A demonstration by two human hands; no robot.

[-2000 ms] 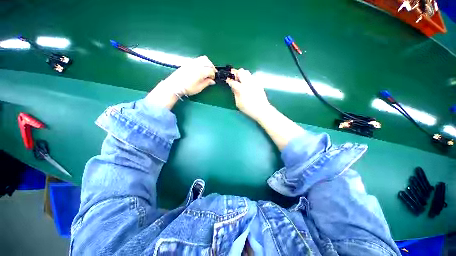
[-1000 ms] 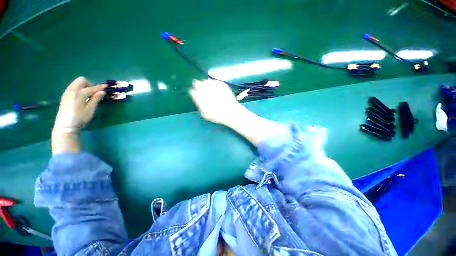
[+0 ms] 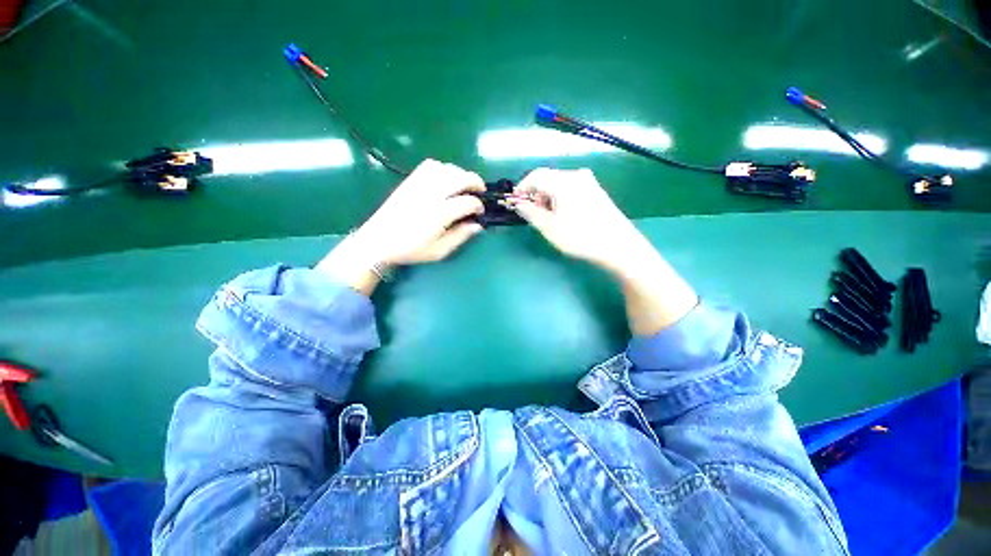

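Observation:
A wire harness [image 3: 501,203] lies between my hands on the dark green belt; its black cluster is partly hidden by my fingers. Its thin lead runs up left to a blue and red plug [image 3: 303,59]. My left hand [image 3: 426,215] grips the left side of the cluster. My right hand [image 3: 571,209] pinches its right side, where small copper or pale tips show between the fingers. Both hands are bare.
Another harness [image 3: 168,171] lies on the belt at left, and two more [image 3: 766,180] at right. Loose black housings [image 3: 855,303] lie on the lighter bench strip at right. A red-handled tool [image 3: 13,393] and scissors [image 3: 67,438] lie at left. A blue bin [image 3: 913,467] stands below the edge at right.
My left hand has let go of the harness at left and moved right to another cluster. My right hand has closed on that cluster's right side. The view has also shifted.

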